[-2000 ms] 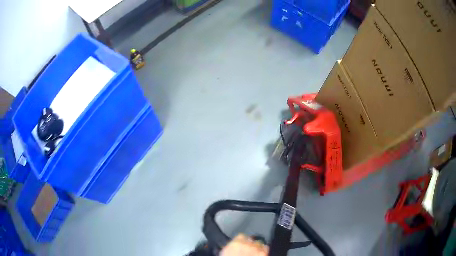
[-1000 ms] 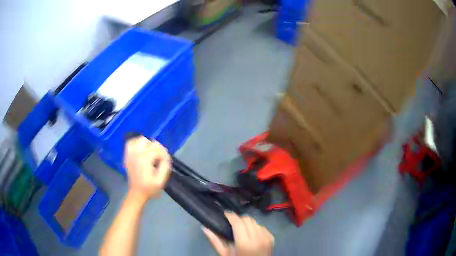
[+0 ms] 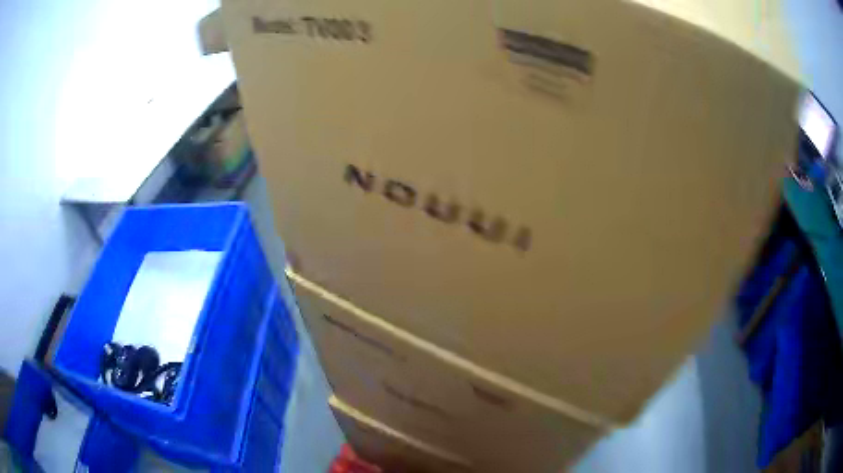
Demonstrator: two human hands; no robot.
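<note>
A large tan carton printed "NOUUI" fills the middle of the view, close in front of me. It stands on top of more tan cartons. A small part of the red pallet truck shows below them at the bottom edge. The truck's handle is not in view. Neither of my hands is in the picture.
A stacked blue tote stands at the left, with a white sheet and black wired parts inside. A white table is behind it. Dark blue clothing of a person shows at the right edge.
The carton stack now looms much nearer and covers the centre. My hands, earlier on the black truck handle, have left the view. The view has tilted up.
</note>
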